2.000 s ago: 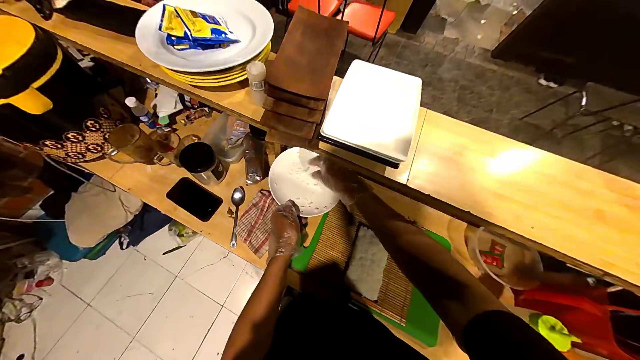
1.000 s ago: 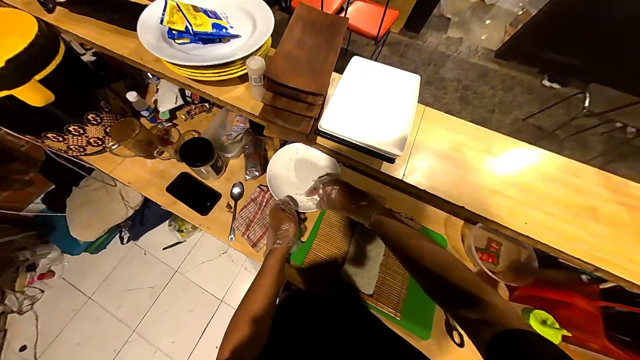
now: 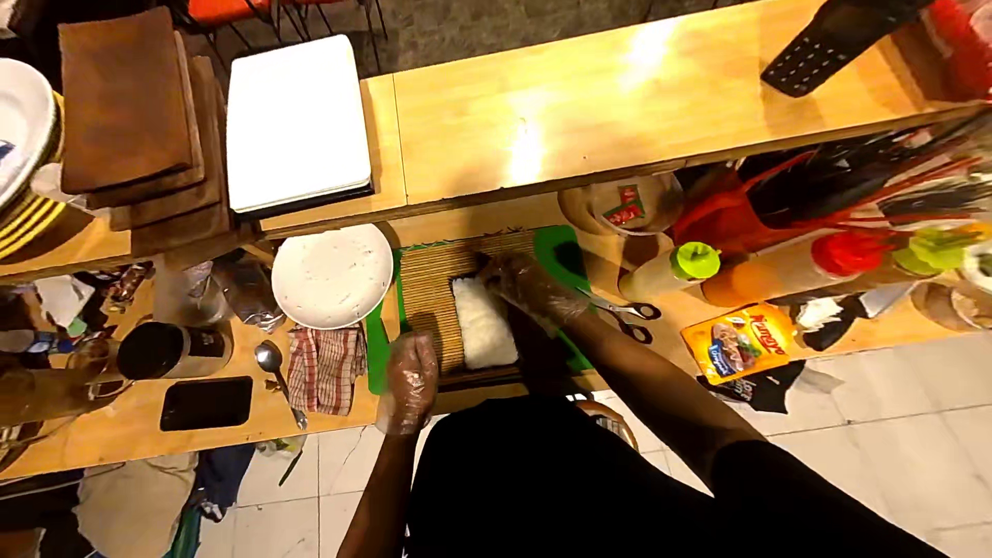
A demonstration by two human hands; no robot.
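Observation:
A bamboo rolling mat (image 3: 426, 294) lies on a green cutting board (image 3: 377, 349). On the mat is a rectangular layer of white rice (image 3: 482, 325) with a dark edge at its top. My right hand (image 3: 531, 287), in a clear plastic glove, is over the upper right of the rice; its fingertips are hard to make out. My left hand (image 3: 413, 380), gloved too, is beside the lower left of the mat with its fingers curled, and whether it holds anything cannot be seen. A white plate (image 3: 333, 275) with small bits on it stands left of the mat.
To the left are a checked cloth (image 3: 328, 368), a spoon (image 3: 277, 376), a phone (image 3: 206, 403) and a jar (image 3: 174, 350). Scissors (image 3: 628, 314), squeeze bottles (image 3: 666, 271) and a yellow packet (image 3: 740, 341) lie right. White trays (image 3: 298, 124) stand on the raised shelf.
Both hands have left the white plate. My right hand has moved onto the rice on the mat, and my left hand is at the mat's left side. The view has swung right.

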